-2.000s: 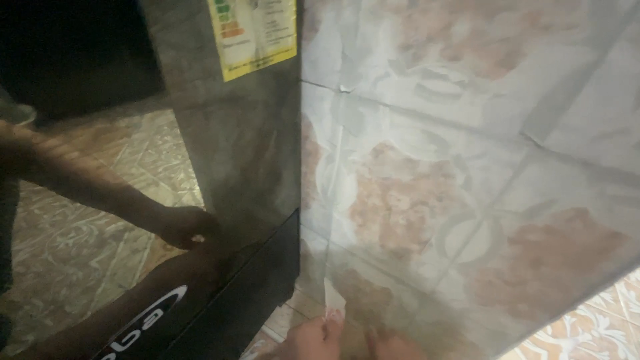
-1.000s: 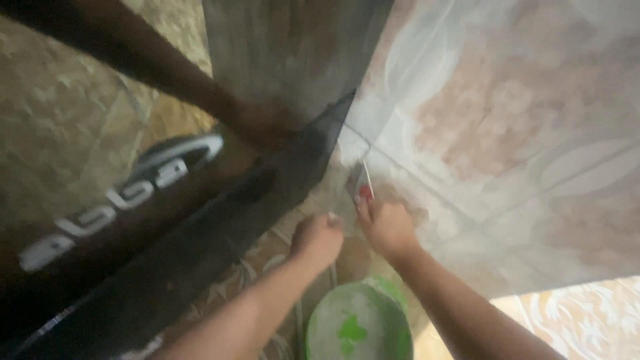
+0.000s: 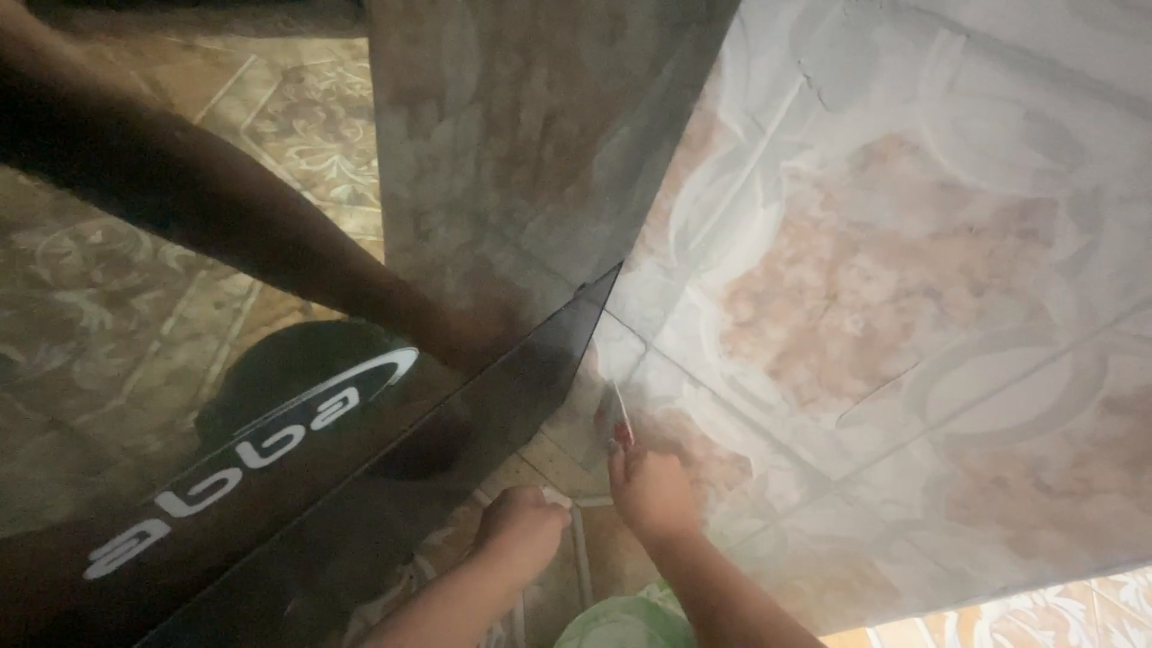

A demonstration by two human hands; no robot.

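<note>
My right hand is closed around the red handle of a thin-bladed tool, perhaps a putty knife. Its pale blade points up along the tiled wall, near the lower corner of a glossy black appliance. To the left, my left hand is closed on a small whitish piece, whose kind I cannot tell. Both hands are low, close to the floor, and apart from each other. The appliance's dark front mirrors an arm and the floor.
A pale green rounded container stands at the bottom edge, partly cut off, below my hands. Patterned floor tiles lie beneath. The appliance front bears the maker's name Abba and borders the narrow corner on the left. More bright floor shows at lower right.
The view has swung a lot, down toward the corner. Both forearms show now, while two seconds ago only the hands showed at the bottom. The container sat further into view one second ago.
</note>
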